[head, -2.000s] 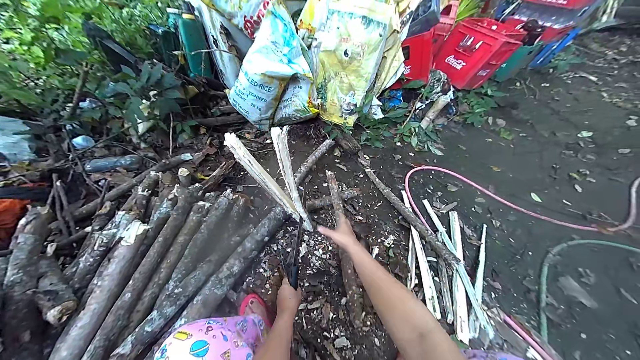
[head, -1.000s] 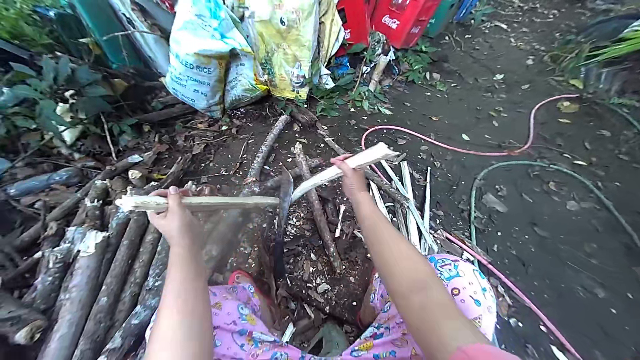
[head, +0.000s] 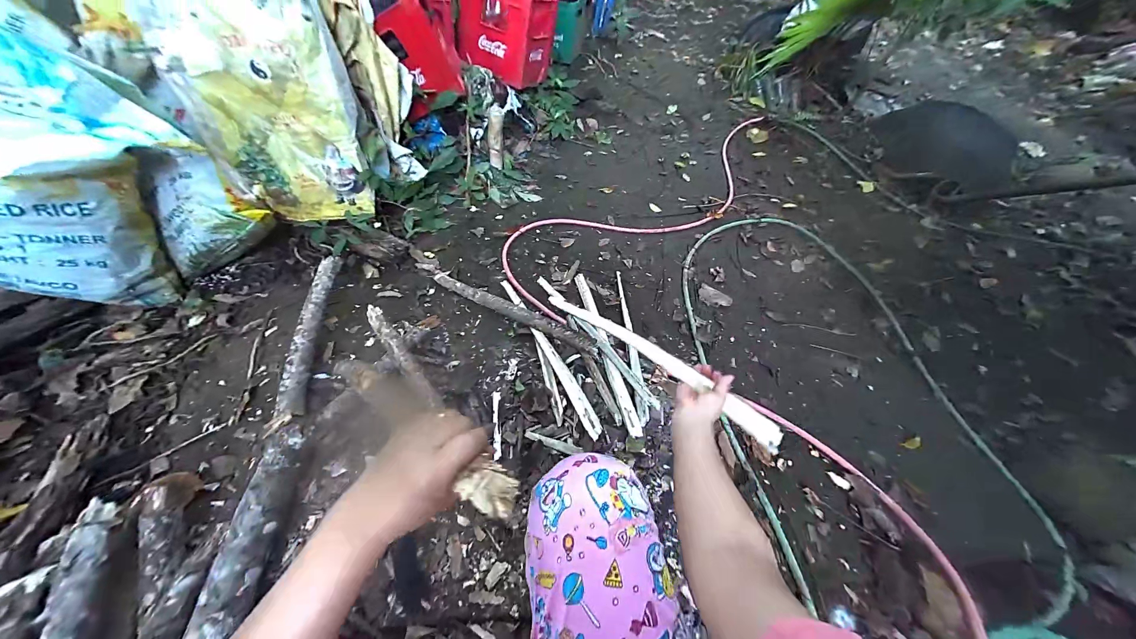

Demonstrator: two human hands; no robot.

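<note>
My right hand (head: 701, 399) is closed around a pale split stick of wood (head: 639, 346), which reaches over a loose pile of split sticks (head: 572, 382) on the ground. My left hand (head: 435, 461), at lower centre-left, is closed on a piece of split wood (head: 488, 487); its frayed end shows beside the fingers and the rest is blurred. Below that hand a dark, blurred shape, perhaps the blade seen earlier, stands near the bottom edge. A thin branch (head: 497, 302) lies across the far part of the pile.
Bark-covered logs (head: 257, 515) lie at the left. Filled sacks (head: 80, 169) and red plastic crates (head: 508, 40) stand at the back. A pink hose (head: 612, 228) and a green hose (head: 874, 297) curve over dark soil on the right. My knee in printed pink cloth is at bottom centre.
The right hand has carried its split stick to the right, over the pile. My left hand has moved inward, its wood now tilted. The view has swung right.
</note>
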